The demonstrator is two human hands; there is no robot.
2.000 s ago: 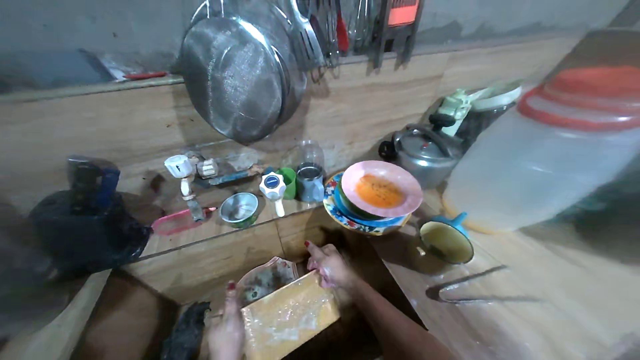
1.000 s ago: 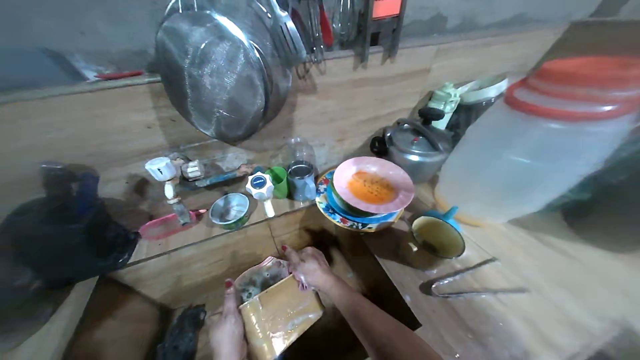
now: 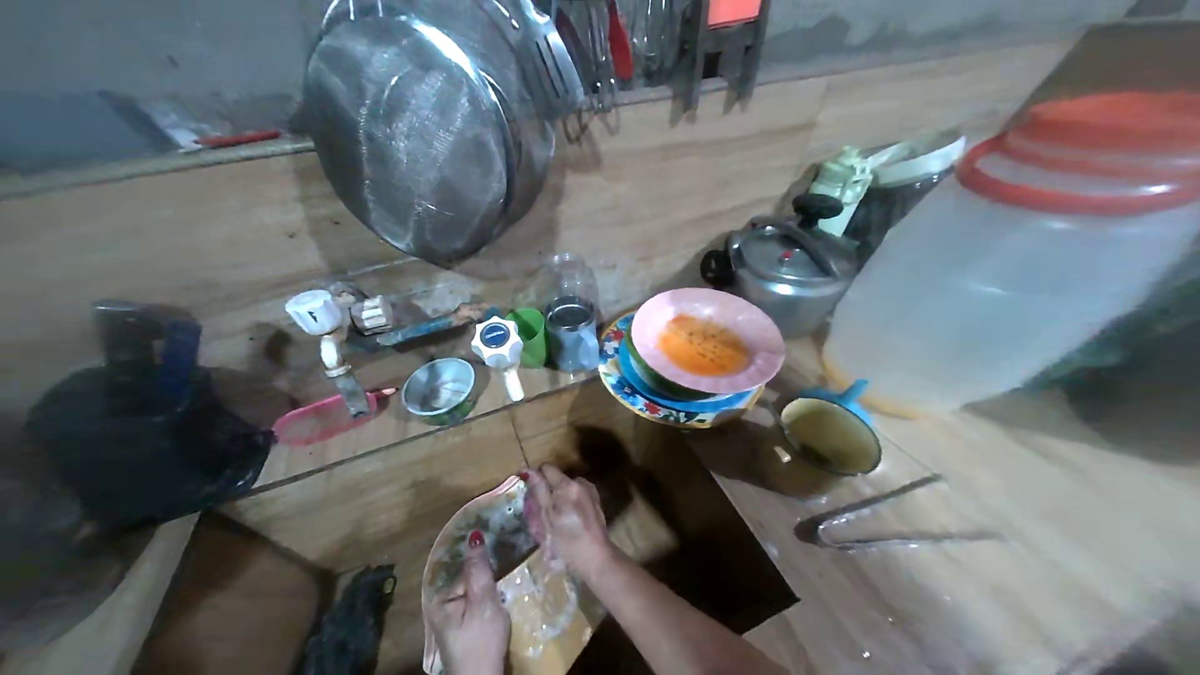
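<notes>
Over the sink basin, my left hand (image 3: 472, 614) grips the lower left of a plate with a scalloped pink edge (image 3: 469, 525), its thumb on the face. My right hand (image 3: 567, 516) presses a pinkish scrubber (image 3: 534, 517) against the plate's right side; the scrubber is mostly hidden by the fingers. Soap suds (image 3: 539, 600) lie on a yellowish surface below the hands; whether it is part of the plate or a separate thing I cannot tell.
Behind the basin stand a small metal bowl (image 3: 439, 389), a white tap (image 3: 499, 345), a green cup (image 3: 530, 337) and stacked plates (image 3: 708, 342). At right are an enamel mug (image 3: 830, 433), metal tongs (image 3: 872, 525), a pressure cooker (image 3: 792, 267) and a large plastic jar (image 3: 994, 281).
The yellowish rectangular face held up between my hands earlier has given way to the scalloped plate's face. My right hand has moved onto that plate, with the scrubber now showing under it.
</notes>
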